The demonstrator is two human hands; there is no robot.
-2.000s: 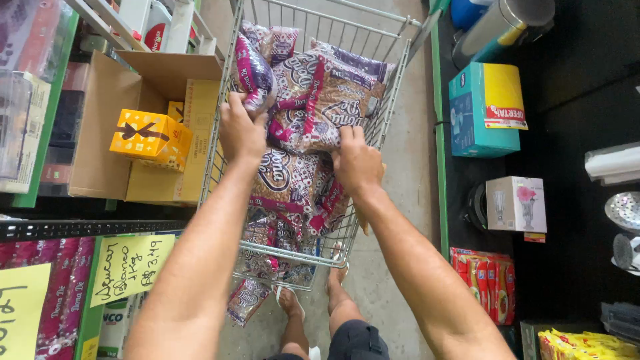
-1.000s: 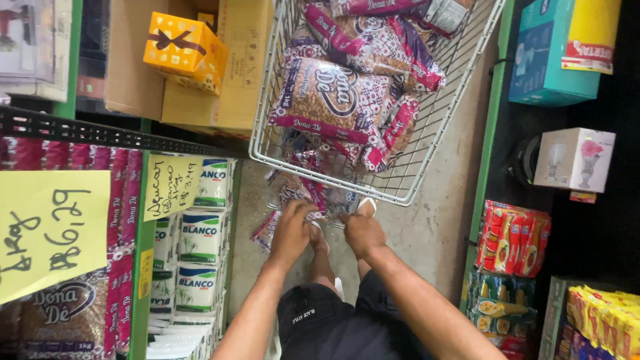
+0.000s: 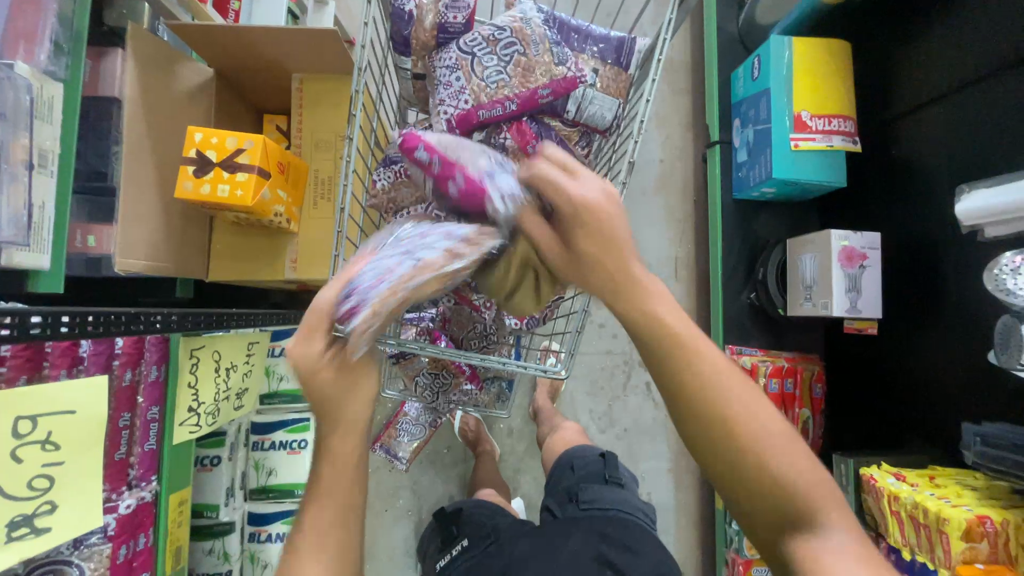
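Above the near end of a wire shopping cart (image 3: 480,346), my left hand (image 3: 332,332) grips a blurred plastic bag of beans (image 3: 420,276). My right hand (image 3: 576,216) is closed on the gathered end of a second bag with a magenta band (image 3: 464,172), just beyond the first. A brown item (image 3: 520,276), partly hidden, shows below my right hand. More printed bean bags (image 3: 508,68) lie in the cart basket, and several others (image 3: 432,384) rest low down under its near end. One bag (image 3: 406,432) sits by my foot.
Left of the cart stand an open cardboard box (image 3: 168,160) with an orange gift box (image 3: 240,176), and a shelf of sugar packs (image 3: 276,456) with handwritten price signs (image 3: 218,384). A green-edged shelf (image 3: 714,240) with boxed goods runs along the right. My feet are beneath the cart's near end.
My hands have risen from low down by the cart's near end to above the basket, and bean bags are now in them. The view has shifted.
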